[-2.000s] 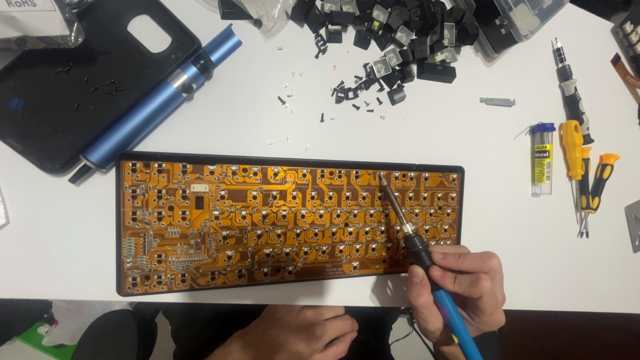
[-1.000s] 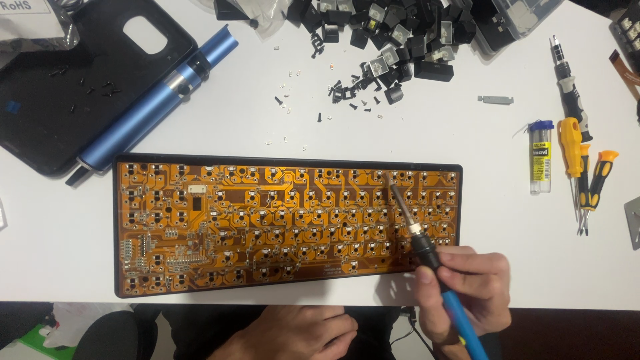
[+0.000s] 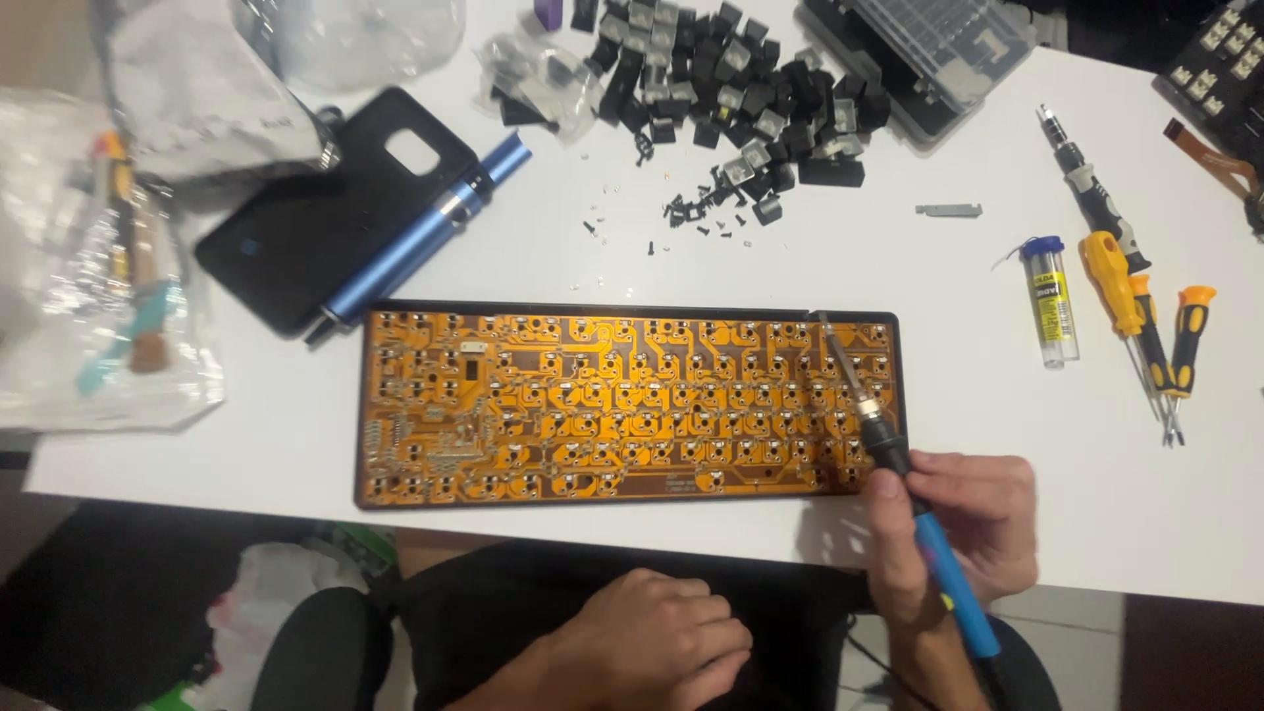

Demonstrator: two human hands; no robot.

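Observation:
A keyboard circuit board, orange-brown in a black frame, lies solder side up near the table's front edge. My right hand holds a blue and black soldering iron like a pen. The iron's metal tip reaches the board's upper right part, by the top row of joints; whether it touches cannot be told. My left hand rests below the table edge over my lap, fingers curled, with nothing visible in it.
Black keycaps lie heaped behind the board, with small screws in front. Left stand a blue cylindrical tool, a black phone case and plastic bags. At right are a solder tube, screwdrivers and a metal strip.
My right hand has moved the soldering iron's tip rightward and up along the board's upper right part. My left hand stays over my lap. The view has shifted somewhat.

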